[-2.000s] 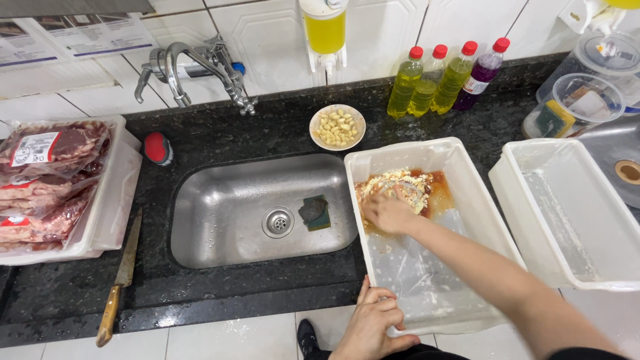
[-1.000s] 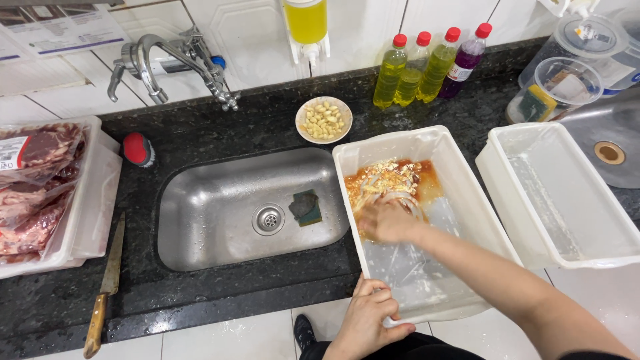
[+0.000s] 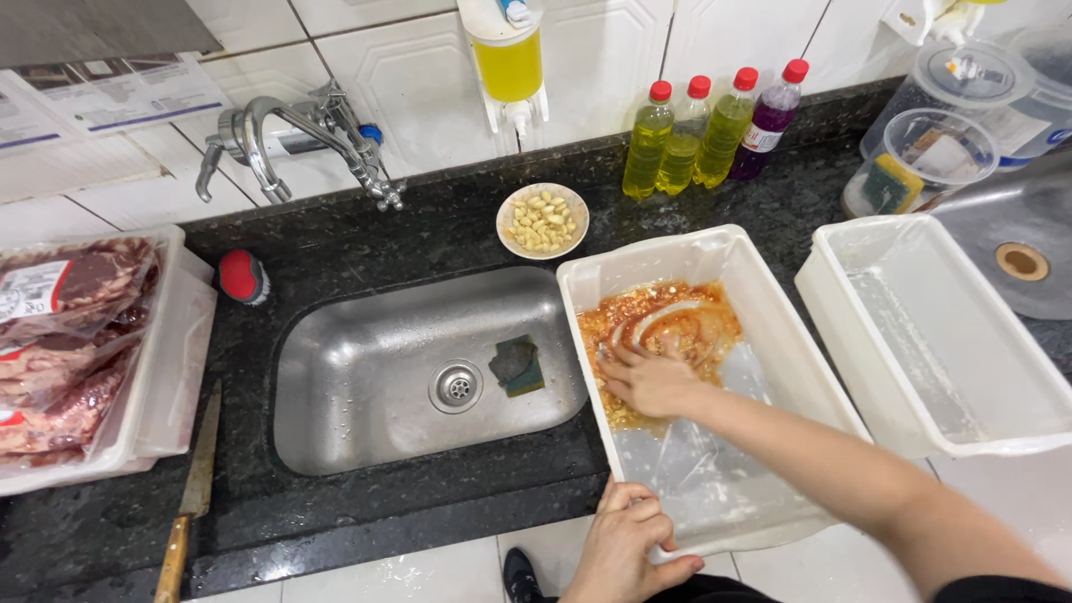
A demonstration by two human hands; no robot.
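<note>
My right hand (image 3: pixel 653 381) lies with fingers spread in a reddish-brown, lumpy seasoning mix (image 3: pixel 670 310) on the floor of a white plastic tub (image 3: pixel 804 360). Curved finger tracks run through the mix. With my left hand (image 3: pixel 628 544) I grip the tub's near left corner, which juts past the counter edge. Behind the tub's far left corner stands a bowl (image 3: pixel 502 219) of peeled garlic cloves (image 3: pixel 543 222).
A steel sink (image 3: pixel 360 377) with a sponge (image 3: pixel 517 366) adjoins the tub's left. Further left are a knife (image 3: pixel 199 469), a brush (image 3: pixel 243 276) and packed meat (image 3: pixel 67 352). Bottles (image 3: pixel 649 142) stand behind; a second white tub (image 3: pixel 946 335) is at right.
My right hand has moved through the mix, which is now spread wider and looks more evenly reddish, with fewer pale lumps heaped. My left hand stays on the tub's corner.
</note>
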